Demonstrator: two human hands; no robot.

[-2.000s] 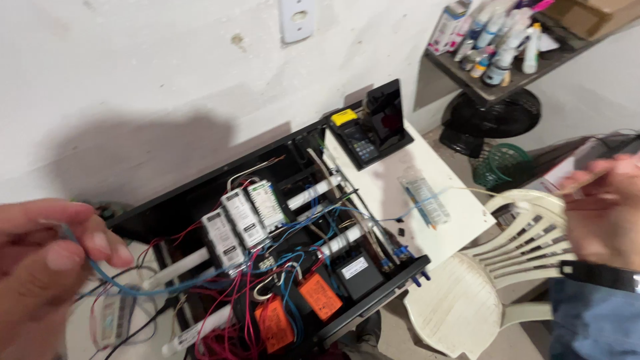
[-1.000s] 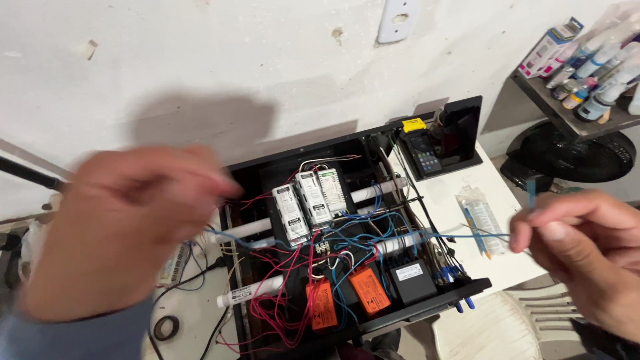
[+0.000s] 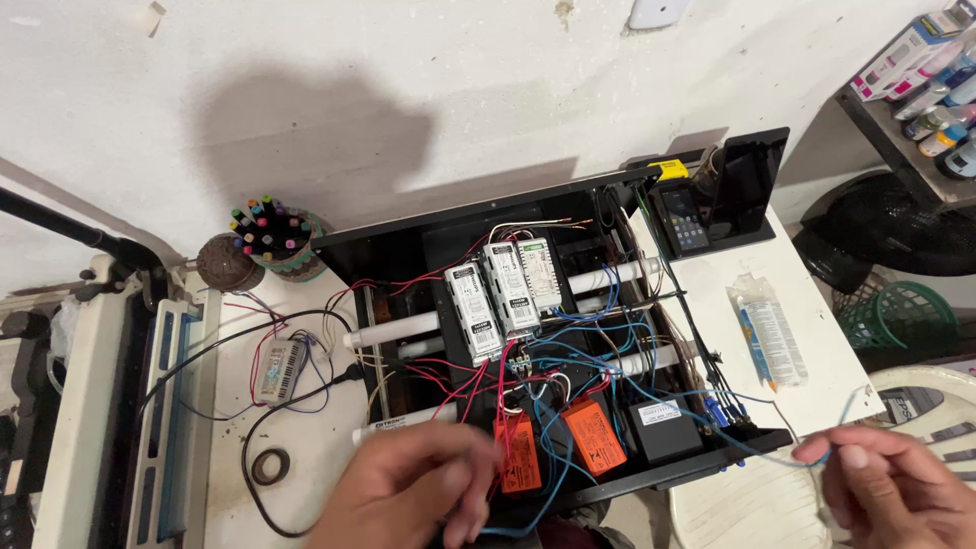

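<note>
My right hand [image 3: 884,473], at the lower right, pinches a blue wire [image 3: 751,451] that runs back into an open black metal enclosure [image 3: 564,499]. My left hand [image 3: 419,480], blurred, is over the enclosure's lower left; its fingers are bent near red wires and a blue wire, and whether it holds one is unclear. Inside the enclosure are white electronic ballasts [image 3: 473,313], two orange modules [image 3: 593,436], a black box [image 3: 663,431], a terminal block [image 3: 520,364] and white fluorescent tubes [image 3: 396,329].
Left of the enclosure lie a loose ballast [image 3: 278,372], a black cable [image 3: 252,427] and a tape roll [image 3: 270,466]. A pot of markers [image 3: 286,248] stands behind. At right are a smartphone [image 3: 684,219], a tablet [image 3: 751,179], a plastic packet [image 3: 770,335] and a white chair [image 3: 732,503].
My left hand has come down from the upper left to the enclosure's lower left edge. My right hand keeps the blue wire. The view has shifted.
</note>
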